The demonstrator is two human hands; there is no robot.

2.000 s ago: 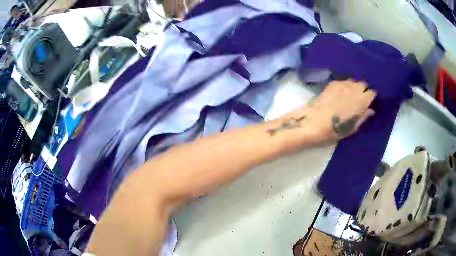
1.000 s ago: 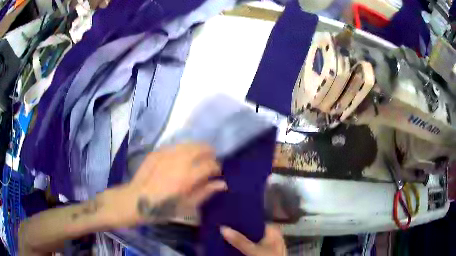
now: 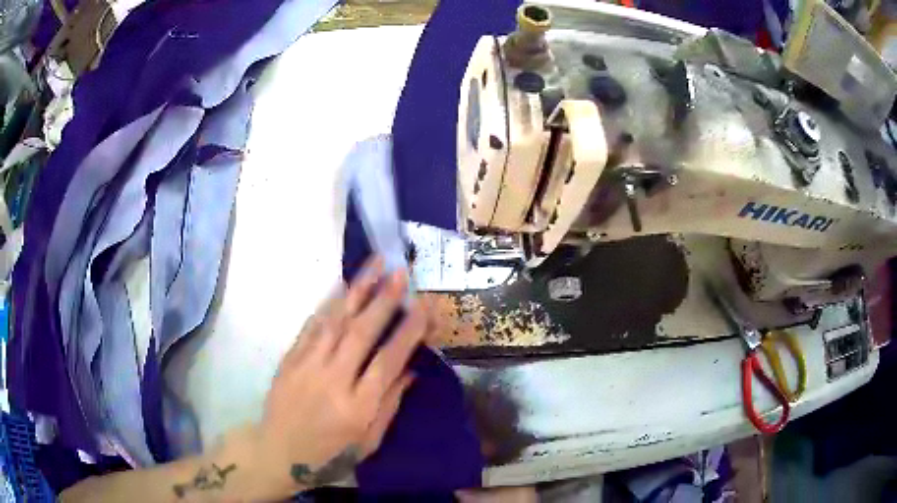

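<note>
My left hand (image 3: 344, 368) lies over a dark purple piece (image 3: 423, 427), its fingertips at a narrow lilac edge (image 3: 372, 192) folded over the purple. This piece lies left of the needle plate (image 3: 443, 257) and hangs over the table's front edge. Another dark purple panel (image 3: 425, 128) lies behind it, beside the machine head (image 3: 497, 147). The presser foot (image 3: 497, 251) shows no fabric under it. A sliver of skin at the bottom edge looks like part of my right hand (image 3: 511, 494); it is cut off and its grip is hidden.
Lilac and purple pieces (image 3: 108, 231) lie in long folds at the left. Scissors with red and yellow handles (image 3: 767, 383) rest at the right of the machine bed (image 3: 629, 295). A blue basket (image 3: 18, 452) is at the lower left edge. Crumpled fabric (image 3: 669, 483) shows below the table.
The view has shifted towards the machine. My left hand has brought the purple and lilac piece from the front up beside the needle plate. My right hand has mostly left the picture.
</note>
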